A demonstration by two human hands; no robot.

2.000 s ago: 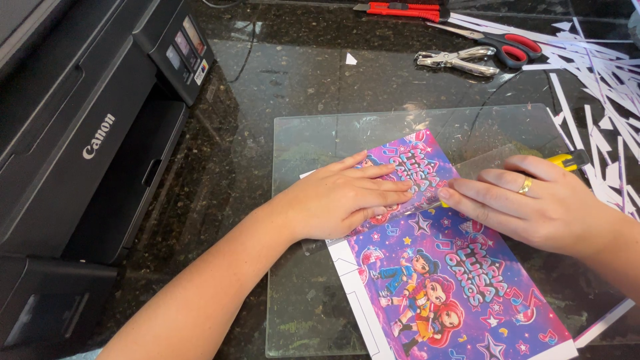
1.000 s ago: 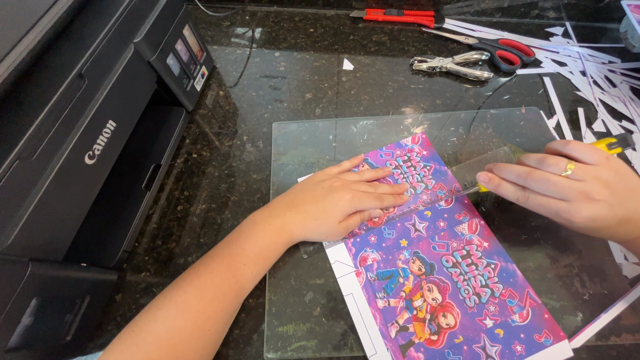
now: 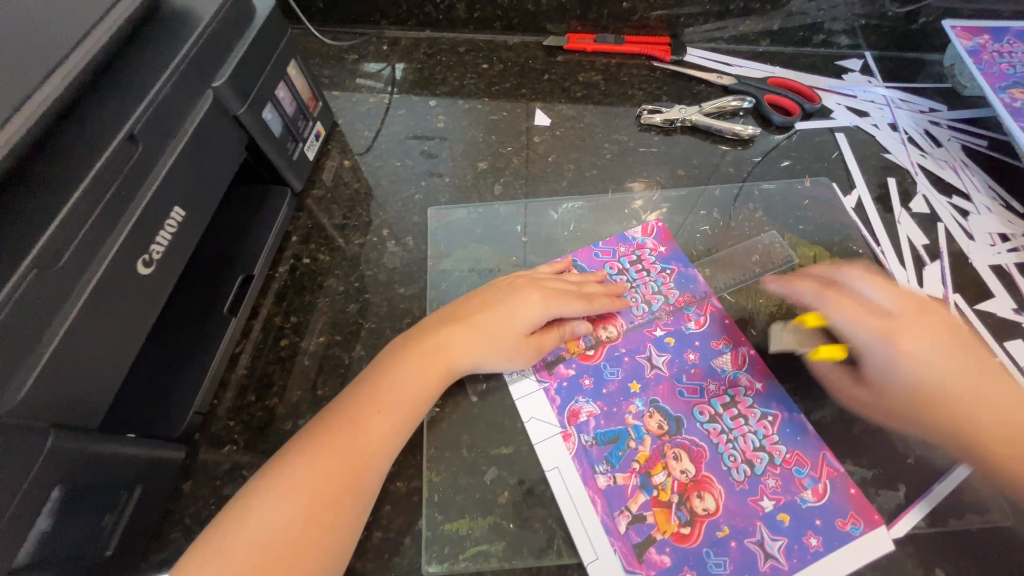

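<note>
My left hand point(image 3: 552, 316) lies flat on a clear plastic ruler point(image 3: 748, 262), pressing it across the upper part of a printed purple card sheet point(image 3: 680, 400). The sheet shows cartoon figures, stars and lettering, with white tabs along its left side. It rests on a clear glass sheet point(image 3: 488, 448). Right of the card, my right hand point(image 3: 888, 344), blurred, is closed around a yellow tool point(image 3: 808, 338), which looks like a utility knife; most of its body is hidden by the hand. The tool is apart from the card.
A black Canon printer point(image 3: 160, 240) stands at the left. Beyond the glass lie a red utility knife point(image 3: 620, 44), scissors point(image 3: 772, 94) and a metal hole punch point(image 3: 700, 117). White paper strips point(image 3: 920, 160) are heaped at the right, near another printed sheet point(image 3: 992, 72) at the edge.
My right hand has moved off the card and ruler to the right, taking the yellow tool with it. My left hand has stayed on the ruler.
</note>
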